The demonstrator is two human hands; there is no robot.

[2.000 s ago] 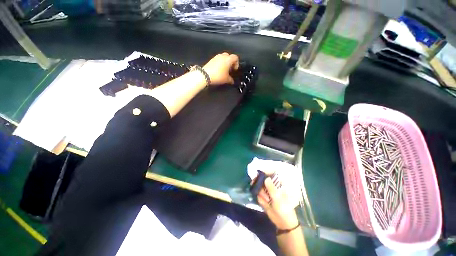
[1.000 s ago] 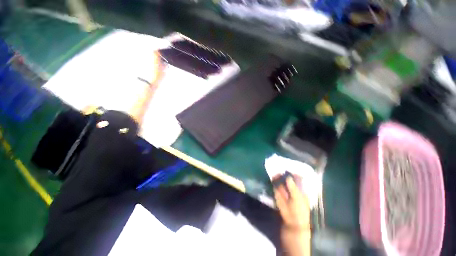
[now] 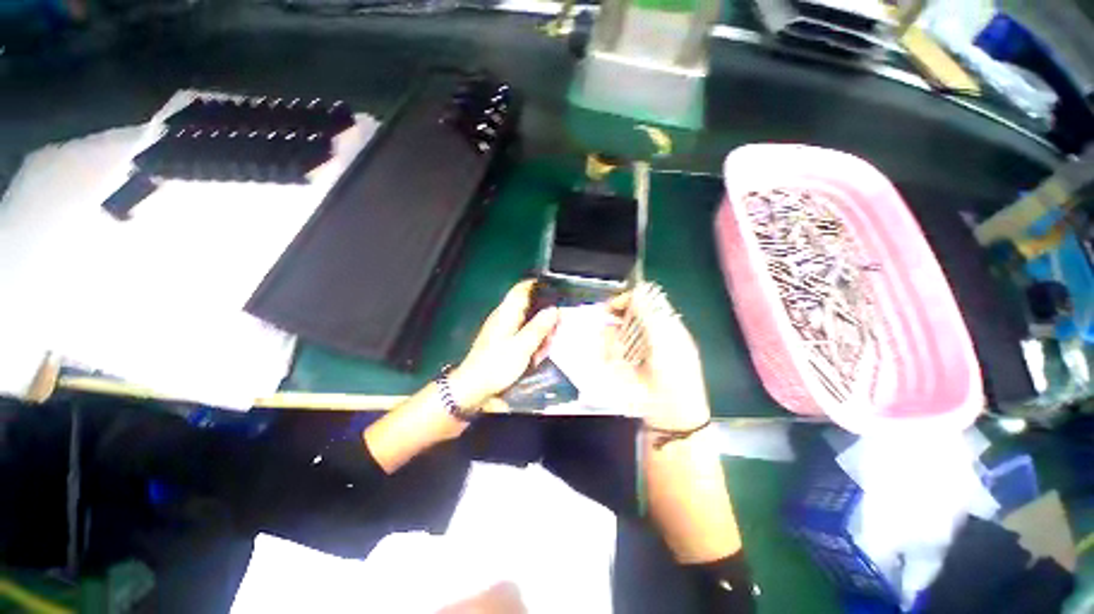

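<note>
My left hand is at the bench edge, thumb and fingers closed around a small black plastic part, partly hidden by the fingers. My right hand is just right of it and holds several metal pins fanned out. White paper lies under and between the hands. The black block in its metal frame is just beyond them. The pink basket, heaped with loose pins, is at the right.
A long black tray left of the block has filled parts at its far end. Rows of filled parts and a separate dark part lie on a white sheet. A bench machine stands behind the block.
My left hand has come from the tray, over the white sheet, to beside my right hand. The pins in my right hand now show fanned out. The view has turned right.
</note>
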